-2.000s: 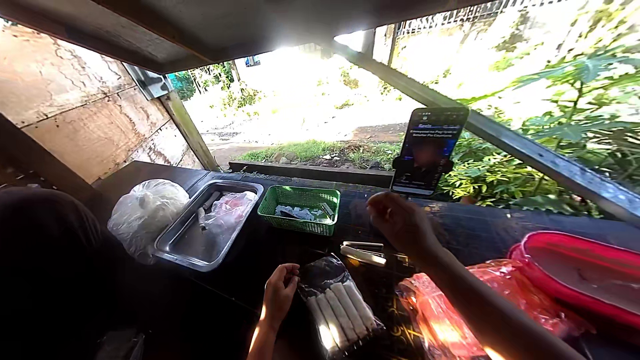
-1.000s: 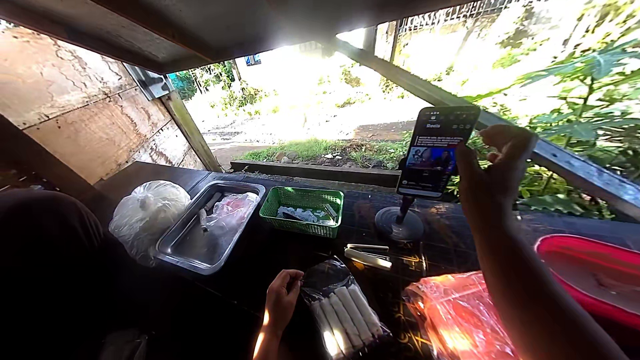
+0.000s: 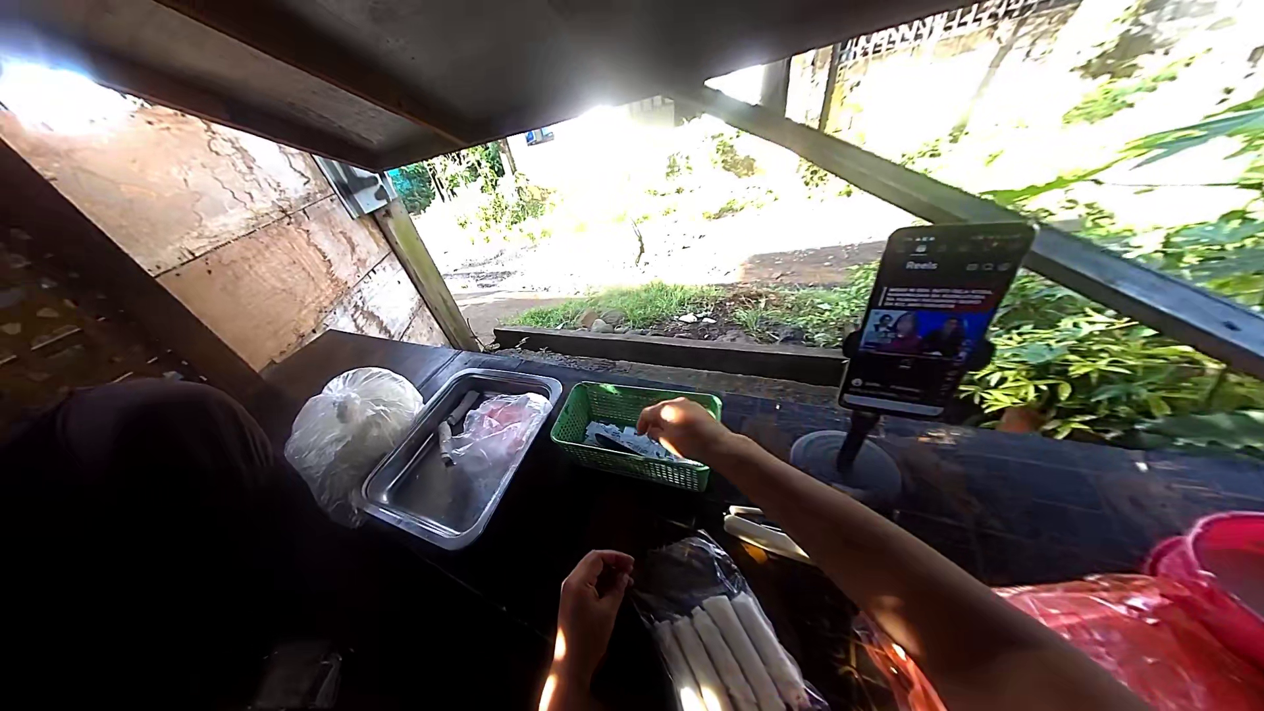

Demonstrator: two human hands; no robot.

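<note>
My left hand (image 3: pixel 594 597) is at the open end of a clear plastic bag (image 3: pixel 681 578) that holds several white rolls (image 3: pixel 726 647); its fingers are curled near the bag's edge, and whether they pinch it cannot be told. My right hand (image 3: pixel 681 428) reaches over a green plastic basket (image 3: pixel 560 434), its fingertips down at small pale packets or paper pieces (image 3: pixel 617 433) inside. Whether it grips one is unclear. Under my right forearm lies a stapler-like pale tool (image 3: pixel 760 533), partly covered.
A metal tray (image 3: pixel 410 513) with white pieces and a plastic bag stands left of the basket, beside a knotted white bag (image 3: pixel 355 425). A smartphone (image 3: pixel 933 316) is on a round-based stand (image 3: pixel 844 469). Red plastic (image 3: pixel 1096 622) and a pink container (image 3: pixel 1215 563) lie right. A person's dark-clothed knee is far left.
My right hand has moved left from beside the phone to the green basket. The phone screen showed other content two seconds ago. My left hand has stayed by the bag of rolls.
</note>
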